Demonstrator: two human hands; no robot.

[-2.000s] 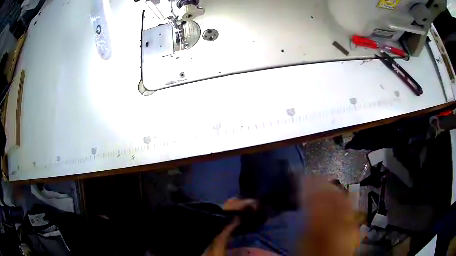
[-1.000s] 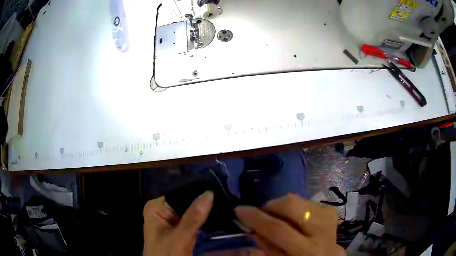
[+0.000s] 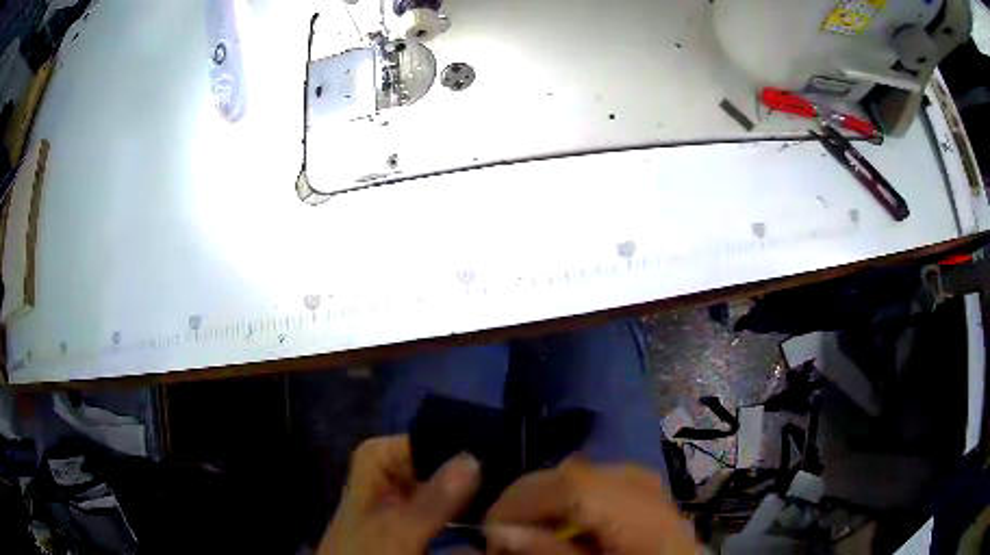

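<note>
A dark fabric piece (image 3: 467, 430) is held over the blue-clad lap, below the table's front edge. My left hand (image 3: 404, 499) grips it from the left with the thumb on top. My right hand (image 3: 592, 510) is blurred, at its right side, with fingertips close to my left thumb. A small pale sliver or thread shows between the fingertips; I cannot tell which. What my right fingers hold is unclear. Both hands are cut off by the bottom edge.
The white machine table (image 3: 380, 244) spans the view above. The needle plate (image 3: 413, 74) is at the top. Black snips (image 3: 863, 173) and a red-handled tool (image 3: 790, 103) lie at right. A lamp (image 3: 225, 65) is upper left. Scraps (image 3: 749, 434) cover the floor at right.
Two seconds ago my hands were farther apart and my right hand was blurred at the right. Since one second ago, my right hand has moved left and down, and the fabric has shifted right.
</note>
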